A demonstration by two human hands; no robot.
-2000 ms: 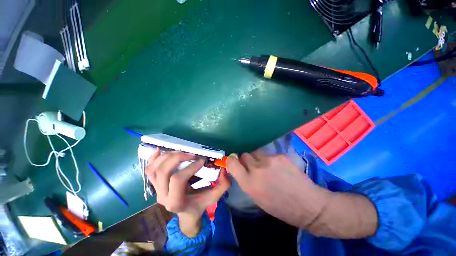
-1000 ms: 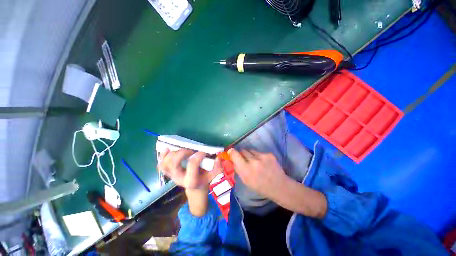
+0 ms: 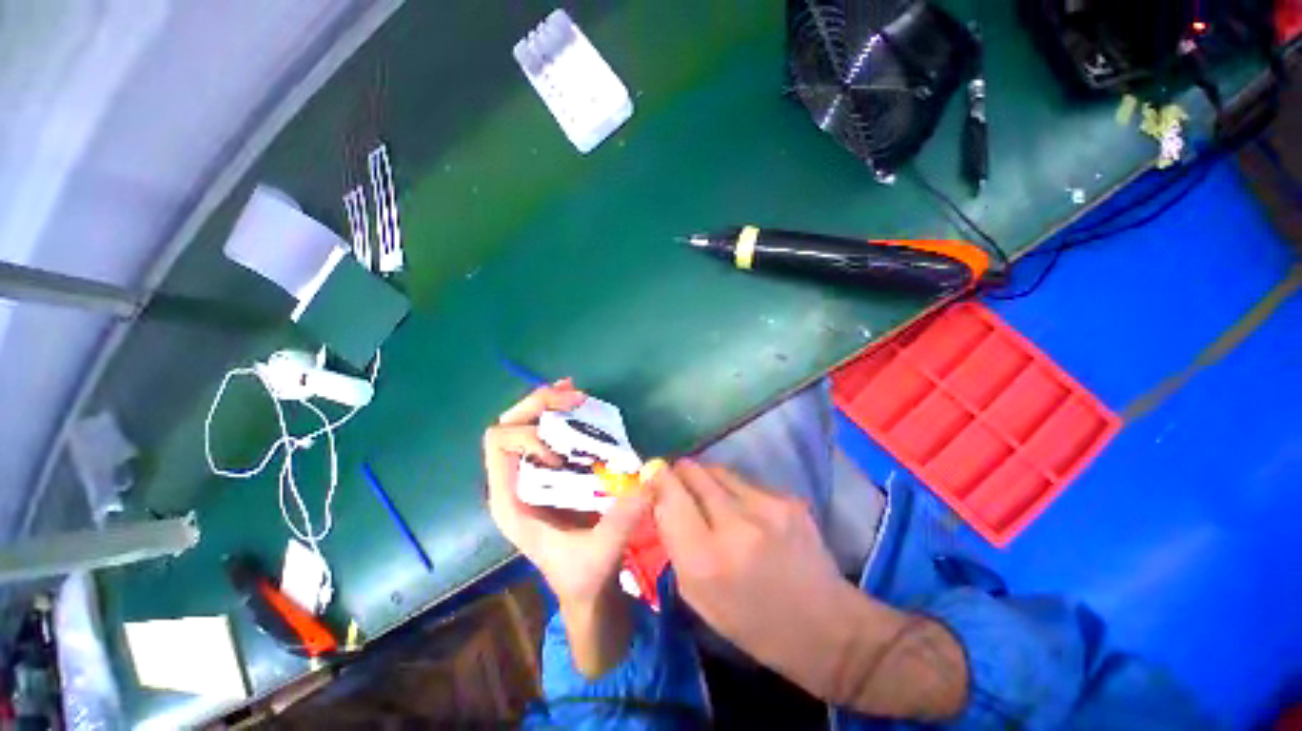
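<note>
My left hand (image 3: 550,521) holds a white electronic unit (image 3: 557,487) over the bench's front edge, its fingers around the casing. The unit looks parted, with a dark strip showing in its upper white piece. My right hand (image 3: 743,557) pinches a small orange-yellow pry card (image 3: 618,480) against the unit's right end. The fingers hide part of the card and the unit's inside. A blue stick (image 3: 523,371) lies on the bench just behind the unit.
Black electric screwdriver (image 3: 857,263) behind my hands; fan (image 3: 878,79) at the back. Red compartment tray (image 3: 978,421) at right. White corded device (image 3: 317,379), blue stick (image 3: 396,514) and orange-black tool (image 3: 293,611) at left. White slab (image 3: 573,82) at the back. Another red tray (image 3: 646,554) below my hands.
The unit has turned in my left hand, so its parted pieces now face the camera more. The orange-yellow card stays at its right end. The view has shifted, showing more of the bench's back.
</note>
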